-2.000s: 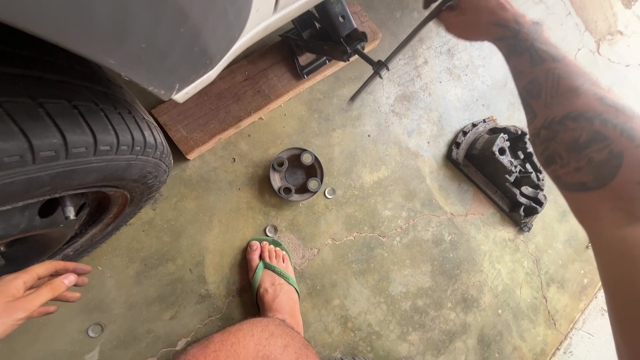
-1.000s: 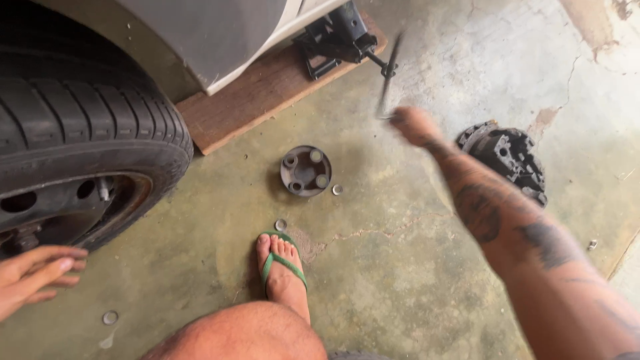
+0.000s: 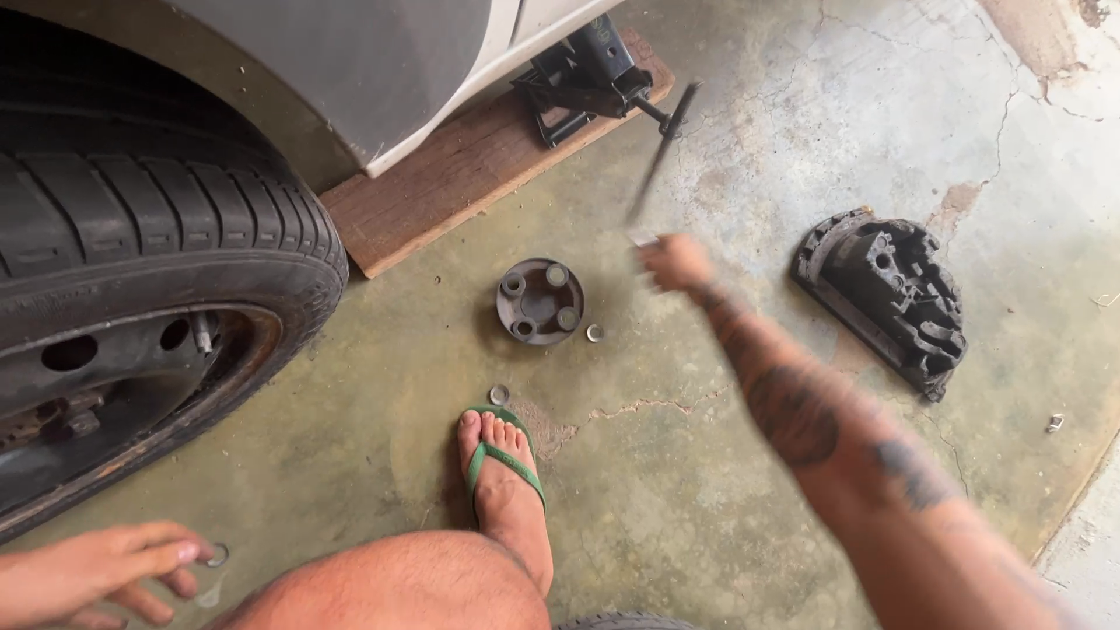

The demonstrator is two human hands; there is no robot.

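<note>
My right hand (image 3: 674,262), blurred, is closed on the near end of a dark metal crank rod (image 3: 658,166). The rod's far end meets the screw of a black scissor jack (image 3: 588,79), which stands on a wooden plank (image 3: 472,175) under the car's sill (image 3: 437,149). My left hand (image 3: 131,564) holds nothing, fingers apart, low at the left below the car wheel (image 3: 166,227). A round metal hub cap (image 3: 540,302) with several rings or nuts in it lies on the floor between wheel and right hand.
One small metal ring (image 3: 595,332) lies beside the cap, another (image 3: 499,395) at my sandalled foot (image 3: 503,472), a third (image 3: 219,555) by my left fingertips. A broken black plastic part (image 3: 888,297) lies at the right. Part of another tyre (image 3: 626,621) shows at the bottom edge.
My right hand has come down from the top edge, still with the rod, whose angle has changed. My left hand remains low at the left, open.
</note>
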